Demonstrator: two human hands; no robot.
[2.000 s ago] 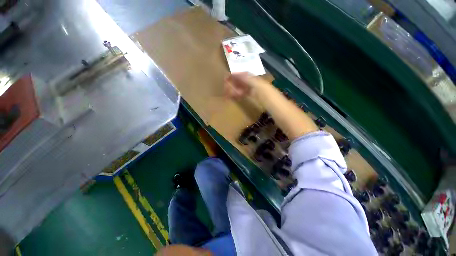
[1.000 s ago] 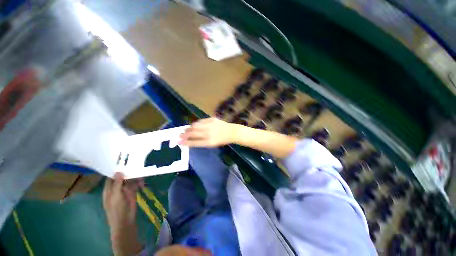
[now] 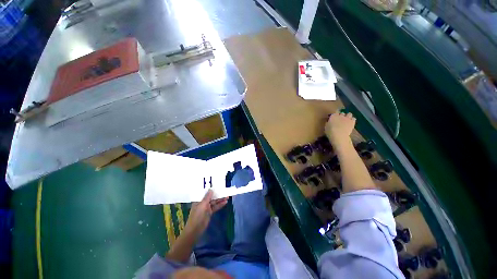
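Note:
My left hand [image 3: 206,210] holds an open white blister card [image 3: 177,182] by its lower edge near the fold. The card's right half has a product-shaped cutout and two small slots; my jeans show through the cutout. My right hand [image 3: 340,128] is at the far end of the rows of black products [image 3: 312,174], with its fingers curled over a dark product that is mostly hidden. The other products lie on brown cardboard [image 3: 272,71].
A metal machine table [image 3: 201,101] is at the left. It bears a fixture with a red-orange pad [image 3: 98,71], its dark recess uncovered, and metal stops [image 3: 182,54]. A printed card [image 3: 317,80] lies on the cardboard. A green conveyor [image 3: 430,109] runs along the right.
My right hand has let go of the card's right edge and moved up and right to the products. My left hand keeps the card, now further right and more open. The view has shifted.

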